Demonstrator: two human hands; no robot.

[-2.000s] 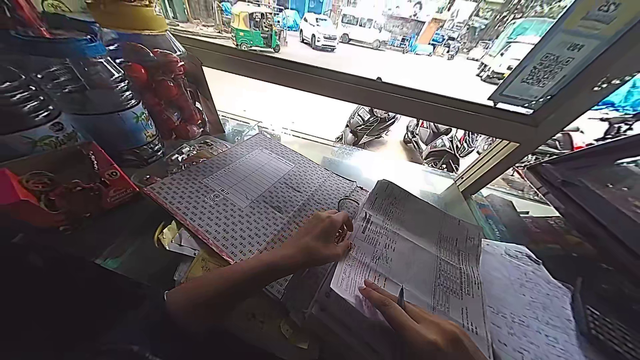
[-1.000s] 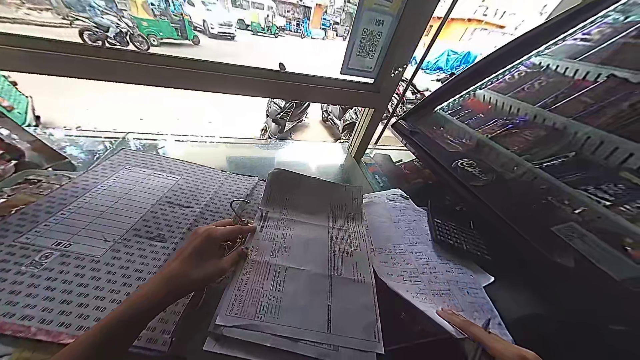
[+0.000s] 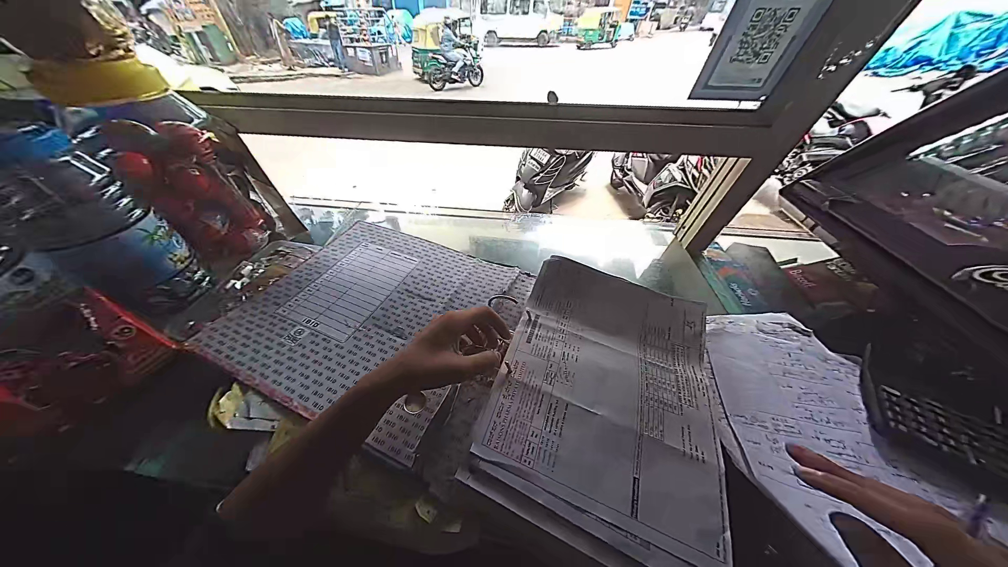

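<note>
An open ring binder with a patterned cover (image 3: 378,315) lies on the counter, its stack of creased printed sheets (image 3: 598,394) on the right side. My left hand (image 3: 453,354) is at the left edge of this stack, fingers curled beside a metal ring (image 3: 502,300); whether they pinch anything is unclear. Right of the stack lie handwritten sheets (image 3: 776,386). Over their lower part my right hand (image 3: 890,504) is spread palm down, a pen (image 3: 978,512) held between its fingers and partly hidden.
A calculator (image 3: 937,417) sits at the right beneath a dark display case (image 3: 906,197). Plastic jars (image 3: 118,228) and a red packet (image 3: 126,339) stand at the left. Beyond the counter runs a metal window frame (image 3: 472,122), with parked scooters (image 3: 547,177) outside.
My right hand has moved off the printed sheets, where it lay two seconds ago, onto the handwritten ones. My left hand stays by the ring. The view has swung right and back.
</note>
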